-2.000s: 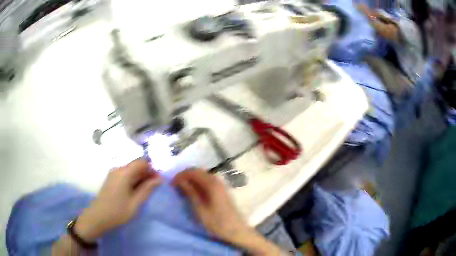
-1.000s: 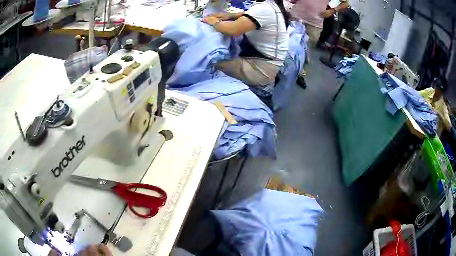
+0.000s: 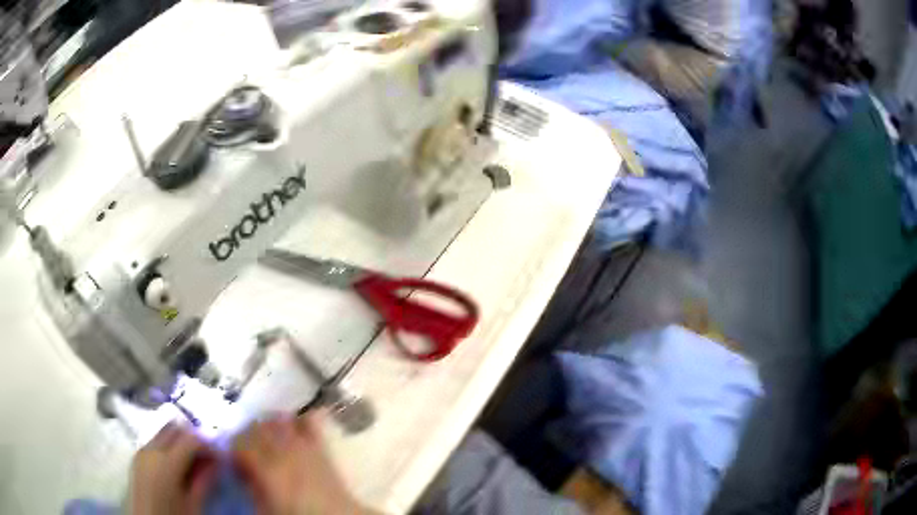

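The white brother sewing machine stands in front of me, its lamp glowing at the needle area. My left hand and my right hand are side by side just below the glow, blurred and cut off by the lower edge. Their fingertips pinch light blue cloth between them. Only small parts of the cloth show. The bent silver attachment is right of the needle, near my right hand. Red-handled shears lie on the table beside the machine, blades towards the head.
The white table edge runs down diagonally. Light blue pieces lie on a low support to its right. More blue cloth hangs beyond the table, near a partly visible person. A green panel stands far right.
The view has swung back down and left from the neighbouring workplace towards the machine. Both hands show again at the needle with cloth; a second ago only some fingers showed. The shears still lie there.
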